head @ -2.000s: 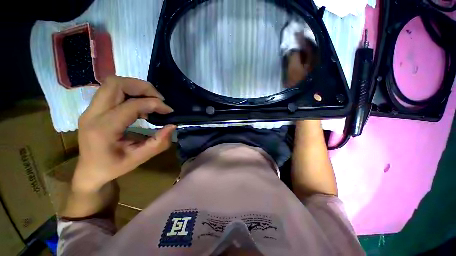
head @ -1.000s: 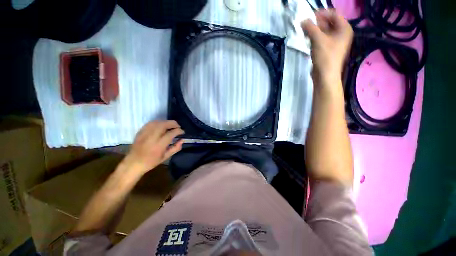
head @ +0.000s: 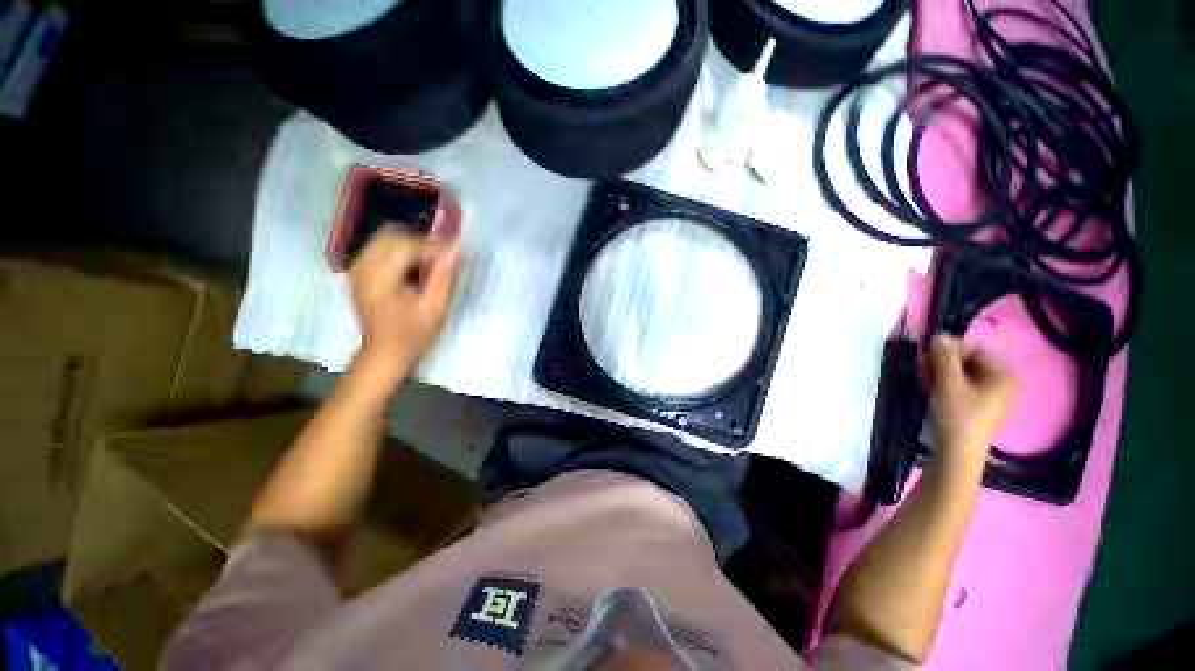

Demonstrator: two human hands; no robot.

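A black square frame [head: 558, 334] with a large round opening lies flat in front of me, slightly turned. My left hand [head: 404, 295] is blurred at the near edge of the small red tray [head: 343, 223] with dark contents; its fingers are curled, and whether they hold a screw cannot be told. My right hand [head: 967, 387] is blurred, with bent fingers, just right of the black electric screwdriver [head: 895, 420]; whether it touches the driver is unclear. Neither hand touches the frame.
White foam sheet [head: 498, 315] lies under the frame. Black drum-shaped units [head: 590, 125] with pale tops stand at the far edge. A white glue bottle [head: 751, 112] stands beyond the frame. Black rings [head: 904, 216] and a second square frame [head: 1048, 485] lie at right, partly over the pink sheet [head: 1009, 564].
My left hand has left the frame and moved to the red tray. My right hand has come back from the far side to beside the driver. The view now shows more of the bench's far side.
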